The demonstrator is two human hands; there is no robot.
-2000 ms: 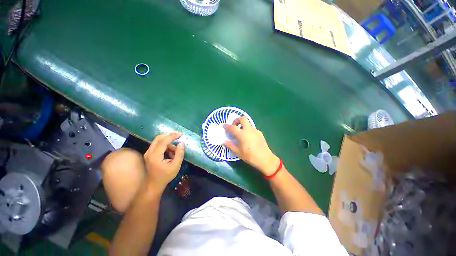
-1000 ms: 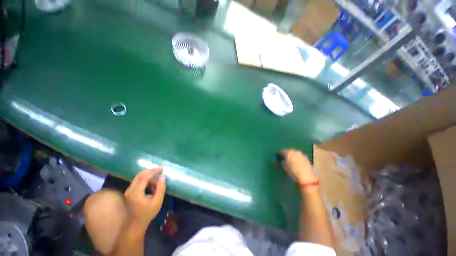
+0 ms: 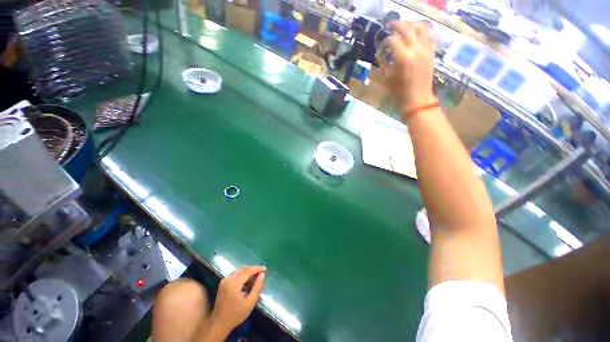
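Note:
My right hand (image 3: 408, 63) is raised high above the far side of the green belt, its fingers curled together. A dark or clear patch shows by the fingertips, but I cannot tell whether it is held. My left hand (image 3: 239, 297) is low at the belt's near edge, with thumb and fingertips close together; any small part between them is too small to tell. A white grille housing (image 3: 334, 158) lies on the belt between the hands, farther back. Another grille housing (image 3: 423, 226) is partly hidden behind my right forearm.
Another grille (image 3: 202, 80) lies far left. A ring (image 3: 231, 192) lies mid-belt. A black block (image 3: 328, 95) and cardboard sheet (image 3: 388, 148) are at the far edge. Feeder bowl (image 3: 57, 137), bag of small parts (image 3: 120, 110) and round fixture (image 3: 47, 314) are left; a carton (image 3: 568, 287) is right.
My right hand went from the grille to a dark round thing on the belt, then up high. The view has swung up and left. The grilles have shifted along the belt. My left hand stays low.

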